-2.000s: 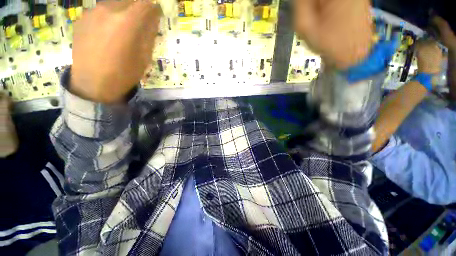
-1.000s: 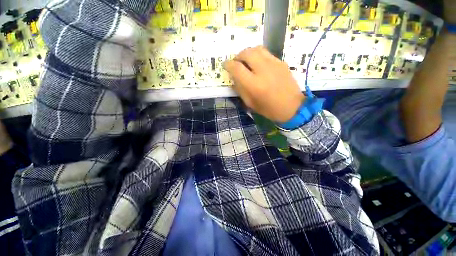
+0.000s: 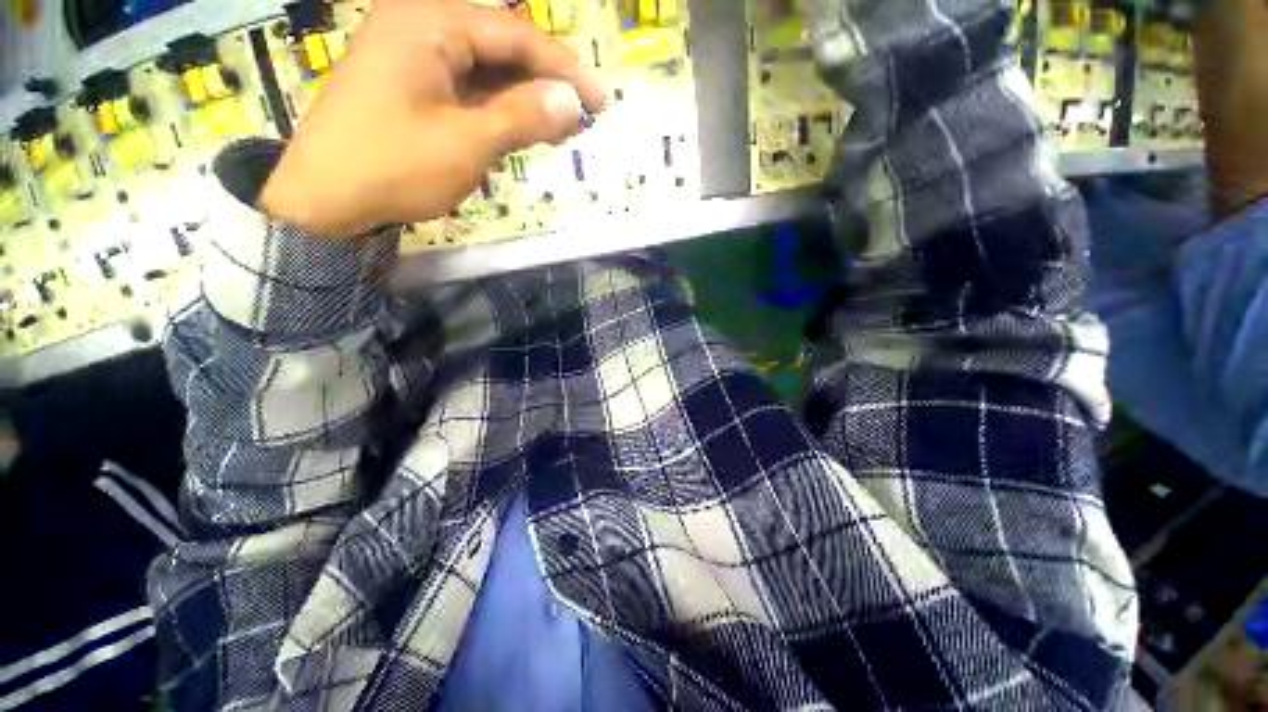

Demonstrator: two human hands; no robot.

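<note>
A pale cream-yellow circuit board panel (image 3: pixel 633 104) lies in front of me, with small dark parts and yellow blocks along its far side. My left hand (image 3: pixel 417 118) is over the panel, palm down, thumb and index finger close together near a small dark part at the fingertips. I cannot tell whether the part is held or stands on the board. My right hand is out of the picture past the top edge; only the plaid sleeve shows, reaching forward over the panel at the right.
The metal line rail (image 3: pixel 612 237) runs along the panels' near edge. A grey gap (image 3: pixel 719 104) separates two panels. More panels (image 3: pixel 84 223) lie at the left. A person's arm and blue sleeve (image 3: pixel 1224 334) are at the right edge. A striped dark garment (image 3: pixel 84 556) is at the left.
My left hand has come back into view over the panel. My right hand has left the board's near edge and reached forward out of view. The view has tilted slightly.
</note>
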